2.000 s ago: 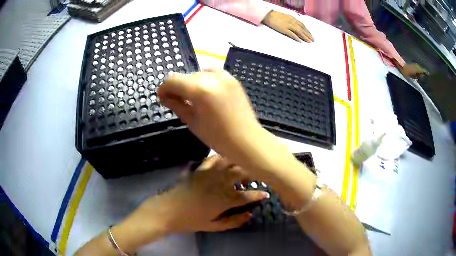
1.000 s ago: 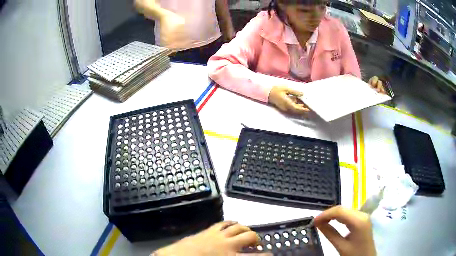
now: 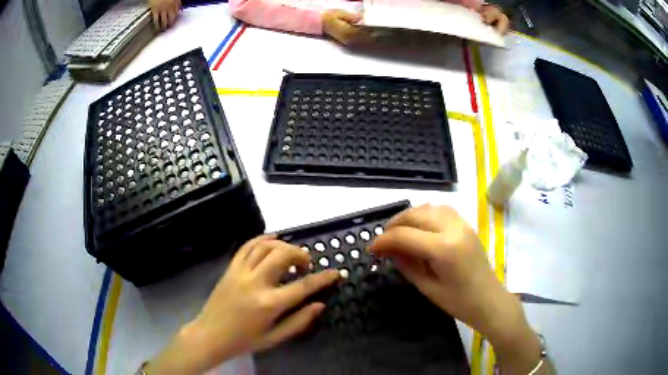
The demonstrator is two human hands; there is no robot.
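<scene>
A black pocket tray (image 3: 432, 322) lies nearest me, its upper rows holding silver-white round components (image 3: 351, 239); its lower pockets look dark. My left hand (image 3: 267, 293) rests over the tray's left side, its index fingertip at a component. My right hand (image 3: 439, 253) is over the tray's upper right, thumb and fingertips pinched together at the pockets; whether a component is between them is hidden. A thick black stack of trays (image 3: 176, 234) stands at the left, its top tray mostly full of silver dots.
A flat black tray (image 3: 359, 172), partly filled, lies at centre. A bottle (image 3: 505, 179), crumpled tissue (image 3: 551, 155) and paper (image 3: 538, 256) are at right. A spare black tray (image 3: 586, 113) lies far right. Stacked boards (image 3: 110, 44) stand far left. A person in pink holds a white sheet (image 3: 425, 20) opposite.
The view has tilted down, showing more of the near tray. Both hands now lie over its pockets; my right hand has moved from the tray's right corner onto the upper rows. Another hand appears beside the boards.
</scene>
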